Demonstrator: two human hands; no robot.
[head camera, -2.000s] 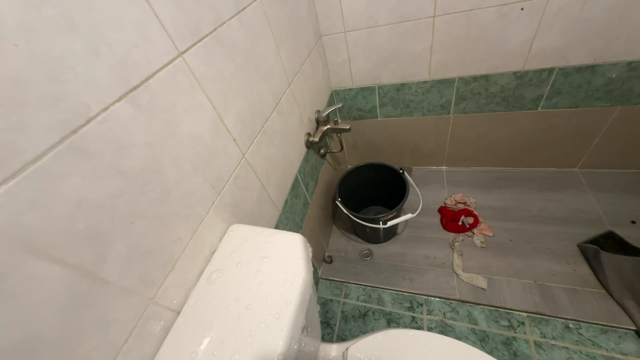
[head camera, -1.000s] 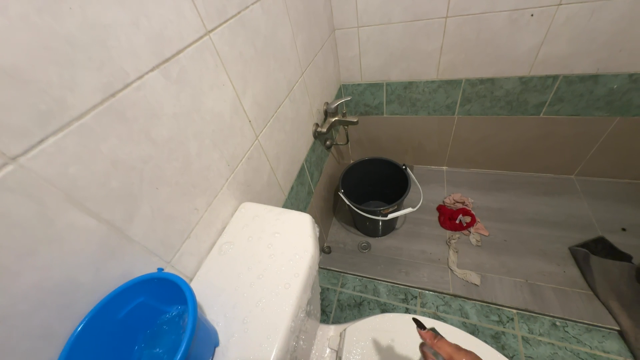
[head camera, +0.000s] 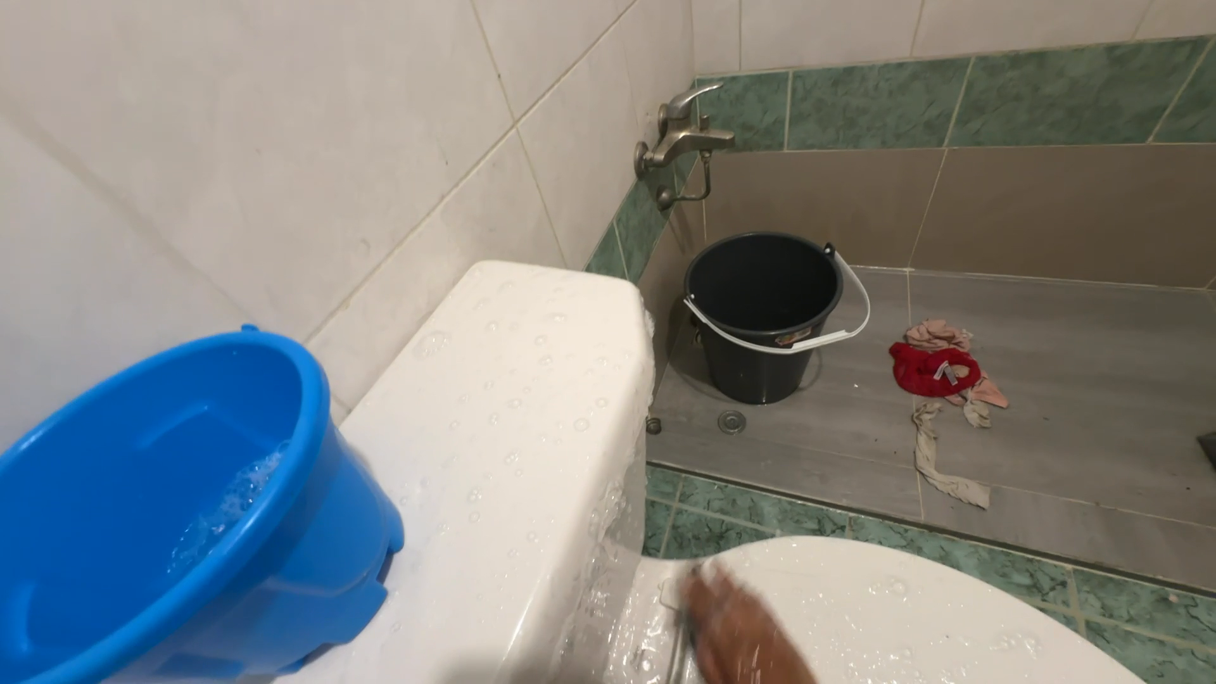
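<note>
My right hand (head camera: 746, 627) is blurred at the bottom, by the hinge end of the wet white toilet lid (head camera: 883, 608); its finger pose is unclear, and I cannot tell whether it holds anything. Water and bubbles cover the white cistern lid (head camera: 503, 380). At the lower left, a blue plastic tub (head camera: 313, 513) with sudsy water inside appears tilted at the cistern's left side. My left hand is not seen.
Beyond the toilet, a black bucket (head camera: 760, 370) with a white handle stands under a wall-mounted mixer tap (head camera: 698, 141). Red cloth (head camera: 926, 370), pink cloth (head camera: 939, 334) and a beige strip (head camera: 936, 465) lie on the grey floor near a drain (head camera: 731, 422).
The blue tub, absent from the earliest frame, is now in view at the left. My right hand, over the toilet lid a second ago, is now nearer the cistern.
</note>
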